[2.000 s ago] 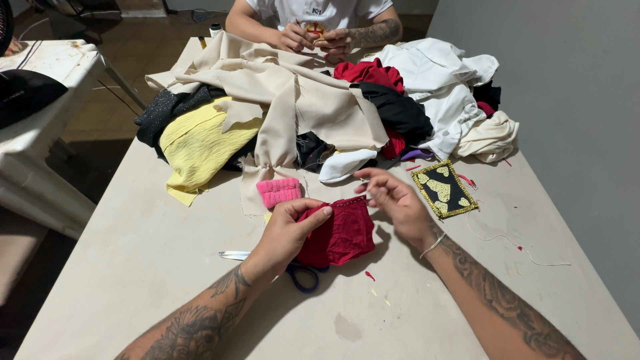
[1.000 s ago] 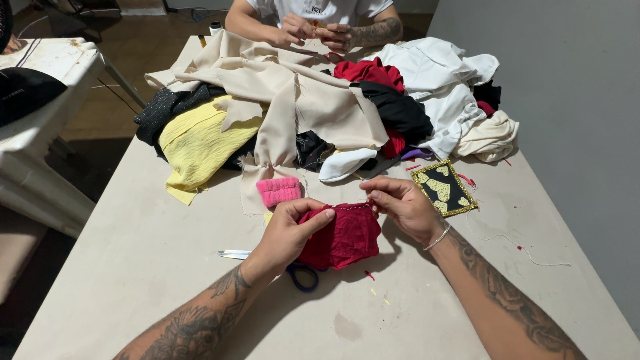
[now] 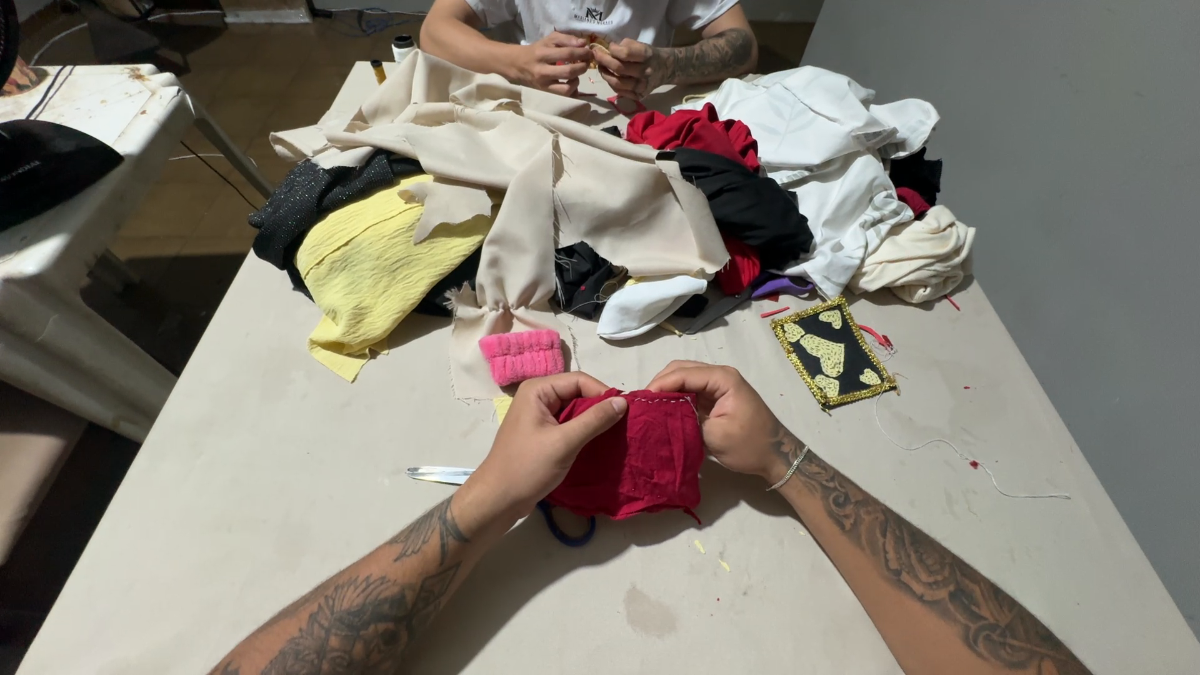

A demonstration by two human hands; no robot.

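A dark red piece of fabric with a row of pale stitches along its top edge is held up between both hands. My left hand pinches its upper left part, thumb in front. At the upper right corner, my right hand grips the edge; a needle cannot be made out. Scissors lie under my left hand, their blades sticking out to the left and a dark blue handle below the fabric. Just beyond my left hand is a pink gathered towelling band.
A heap of cloth, with beige fabric, yellow fabric and white fabric, covers the table's far half. A black patch with gold edging and a loose white thread lie right. Another person's hands work opposite.
My right hand, raised off the fabric's edge two seconds ago, has come down to it and now grips the upper right corner. The fabric is held more squarely between both hands.
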